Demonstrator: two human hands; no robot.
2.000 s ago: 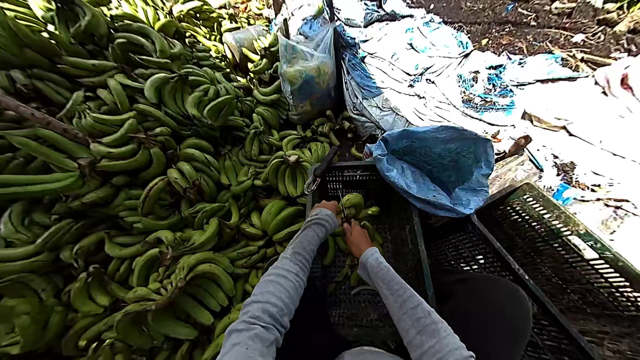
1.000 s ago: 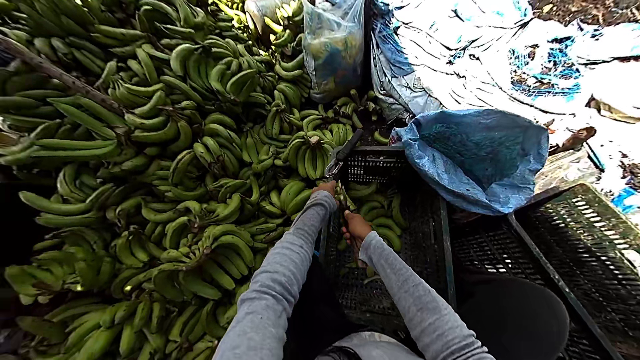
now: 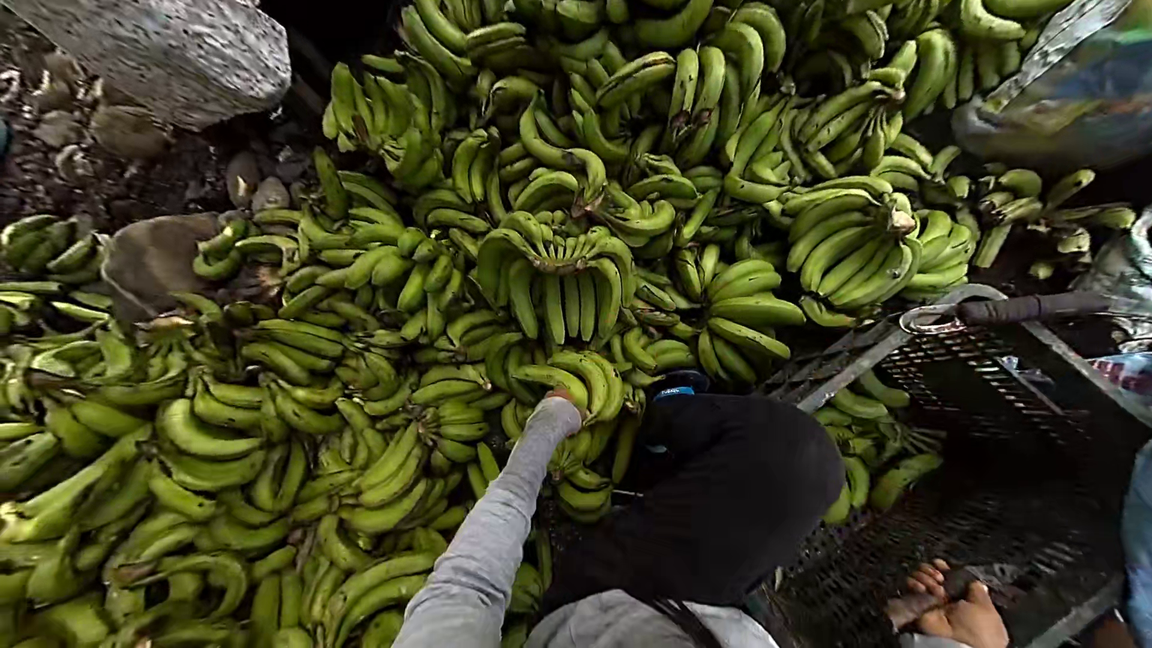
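Note:
My left hand (image 3: 569,398), mostly hidden by its grey sleeve and the fruit, is closed on a small bunch of green bananas (image 3: 589,382) on the heap. Low on the right, over the black plastic crate (image 3: 864,558), my right hand (image 3: 958,612) has its fingers around a brown, handle-like object (image 3: 909,609); what kind of tool it is cannot be told. Cut green bananas (image 3: 859,441) lie inside the crate. Just beyond my left hand sits a larger bunch of green bananas (image 3: 558,279).
Green bananas (image 3: 216,432) cover the ground at left and ahead. A metal bar with a dark wrapped grip (image 3: 1035,308) crosses the crate's far end. My dark-clothed knee (image 3: 729,486) is between heap and crate. A filled plastic bag (image 3: 1071,99) stands at upper right, stones (image 3: 126,130) at upper left.
My hands were together over the crate; now they are apart, the left on a bunch in the heap, the right low at the crate. The view has turned well to the left.

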